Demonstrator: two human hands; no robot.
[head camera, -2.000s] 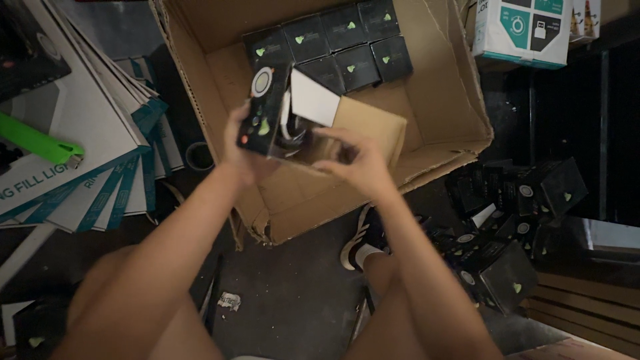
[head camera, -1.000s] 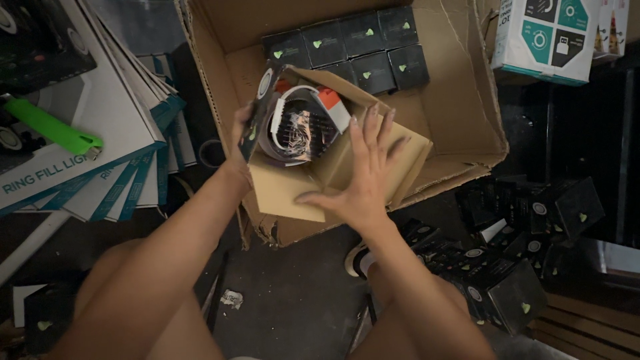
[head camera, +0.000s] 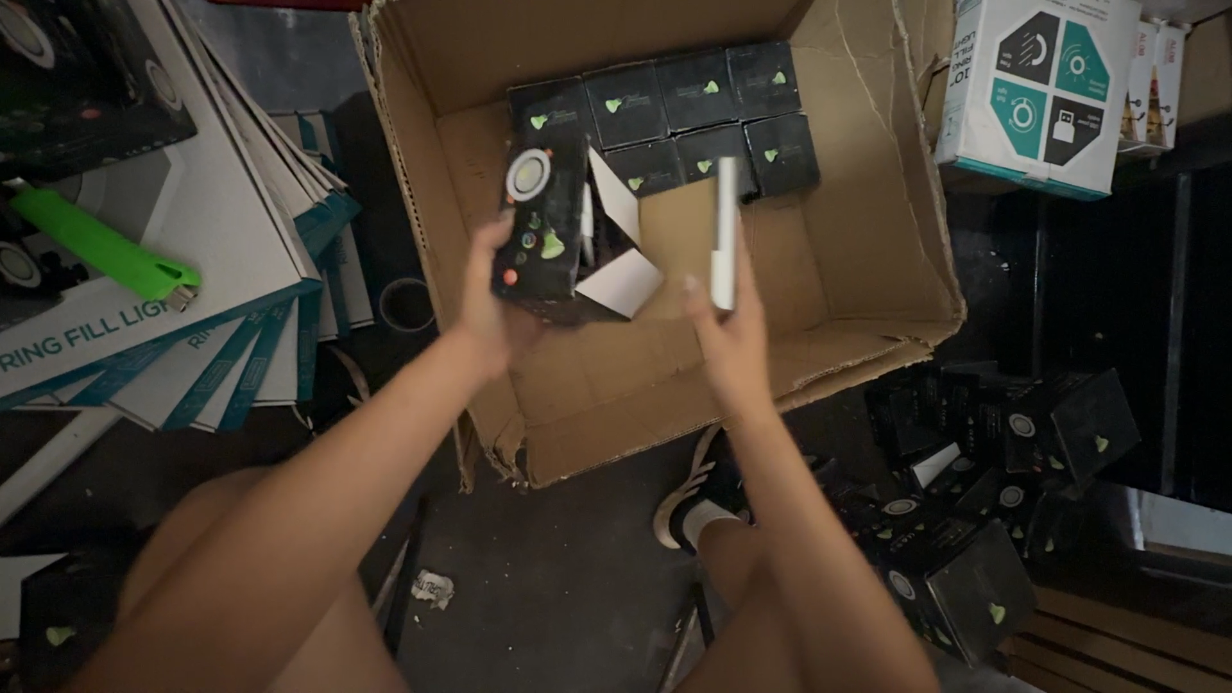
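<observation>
My left hand grips a small black printed box whose white-lined flaps stand open on its right side; the contents are mostly hidden inside. In my right hand is a thin white object, held upright and seen edge-on, with a plain tan cardboard piece beside it; whether the hand holds that piece too, I cannot tell. Both hands are over a large open cardboard carton. Several closed black boxes stand in two rows at the carton's far side.
Flat ring fill light boxes are fanned at the left, with a bright green tool or handle on top. More black boxes lie heaped at the lower right. A white and teal box stands at the upper right. A roll lies beside the carton.
The black box, whose coiled white cable and contents faced me a second ago, is turned so its printed side shows. My right hand has closed around the thin white object.
</observation>
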